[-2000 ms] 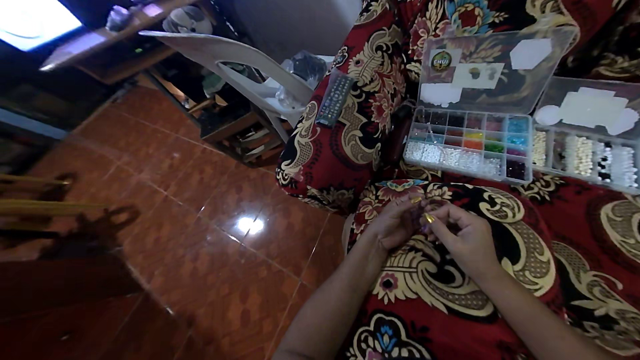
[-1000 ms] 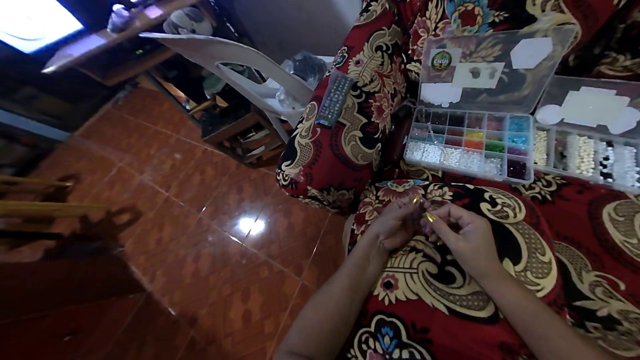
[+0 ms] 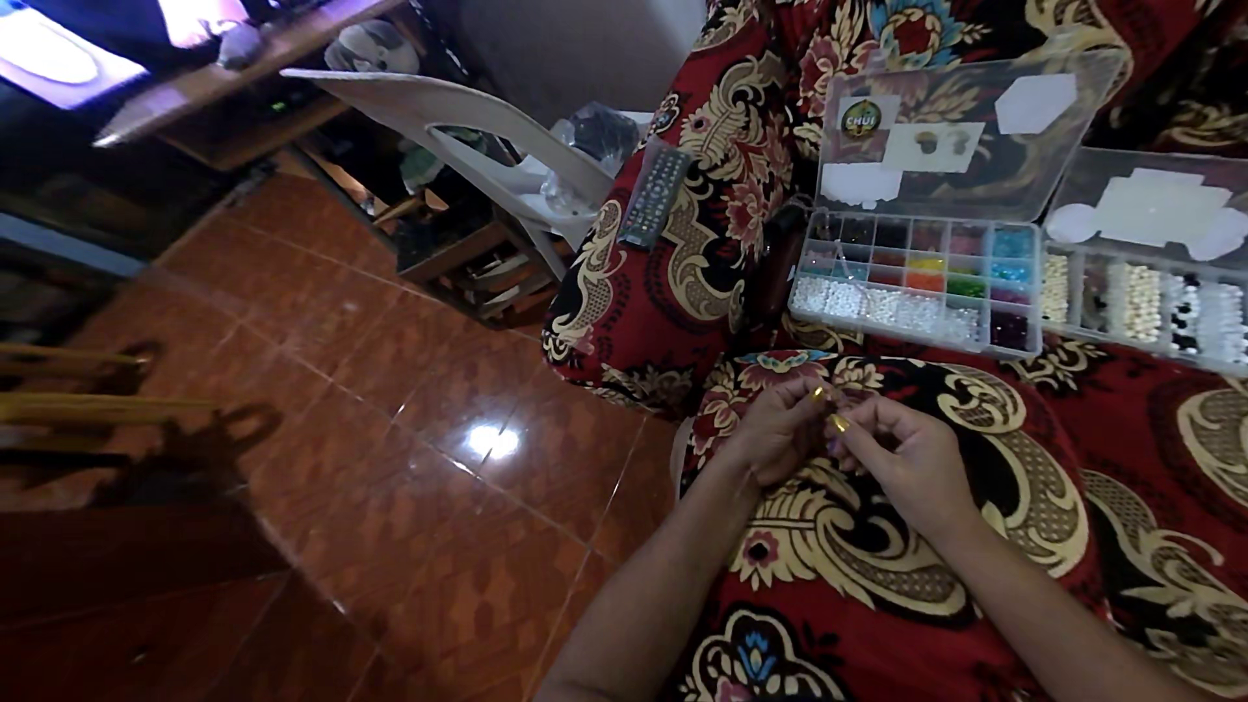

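My left hand [image 3: 785,429] and my right hand [image 3: 897,453] meet above a patterned red cushion [image 3: 907,546], fingertips close together. Thumbs and index fingers look pinched around something too small and blurred to name; a little purple shows between the hands. Both thumbnails are gold. Beyond them lies an open clear plastic bead organizer [image 3: 912,336], its compartments holding white, orange, green, blue and dark beads. A second clear plastic box [image 3: 1150,341] to its right holds cream, black and clear beads.
On the sofa arm [image 3: 663,331] rests a flat packet of small round pieces [image 3: 655,195]. A white plastic chair [image 3: 487,146] with clear plastic bags [image 3: 585,156] stands behind it. Red floor tiles [image 3: 390,468] stretch left, toward a wooden desk [image 3: 244,88] and wooden furniture [image 3: 97,405].
My hands stay over the cushion; the fingertips have shifted slightly, with a small gap now between the two gold thumbnails.
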